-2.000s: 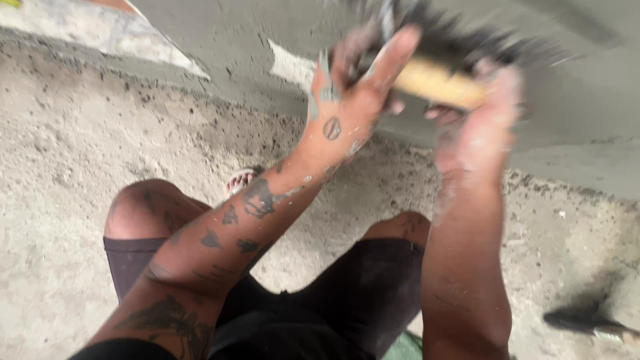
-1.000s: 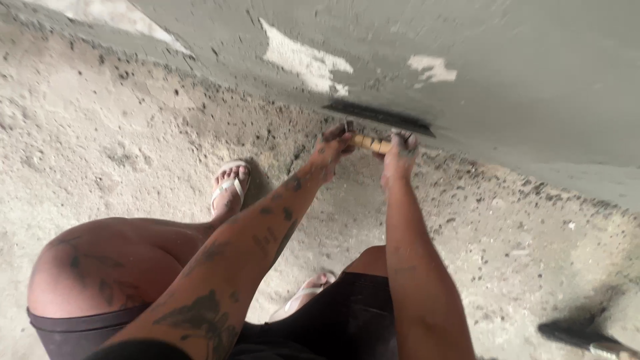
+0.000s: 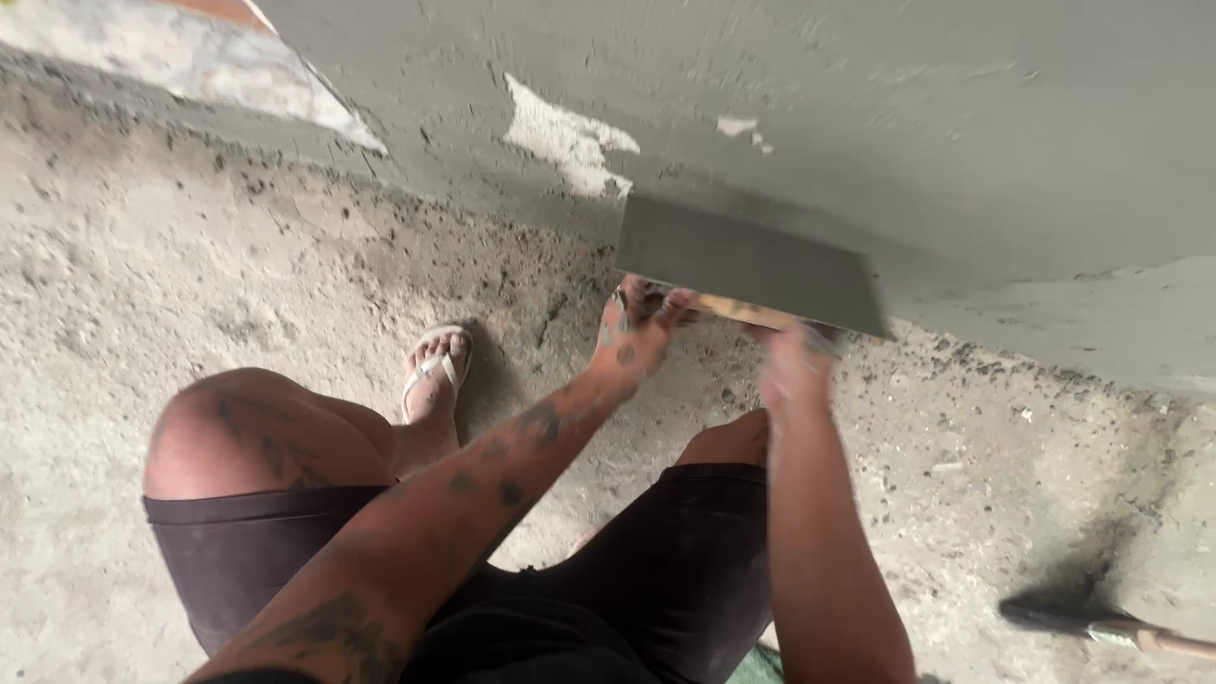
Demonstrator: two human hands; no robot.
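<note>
Both hands grip the yellowish handle of a wide rectangular plastering trowel [image 3: 746,261], my left hand [image 3: 638,328] at its left end and my right hand [image 3: 796,366] at its right end. The trowel's broad grey blade lies at the foot of the wall [image 3: 912,123], tilted down to the right, and casts a shadow on it. Wet grey plaster coats the wall. Two pale patches show in the coat, a larger one [image 3: 570,138] just above the blade's left corner and a smaller one [image 3: 741,125] farther right. The fingers are partly hidden and slightly blurred.
Rough concrete floor [image 3: 114,380] runs along the wall's base. My sandalled foot [image 3: 437,375] stands left of my left hand. A dark-headed tool with a wooden handle [image 3: 1178,644], perhaps a brush, lies at the lower right. A whitish panel [image 3: 190,57] shows at the upper left.
The trowel was blurred higher on the wall, then seen nearly edge-on at its base; now its blade face shows. Both hands have stayed on the handle. The view has shifted.
</note>
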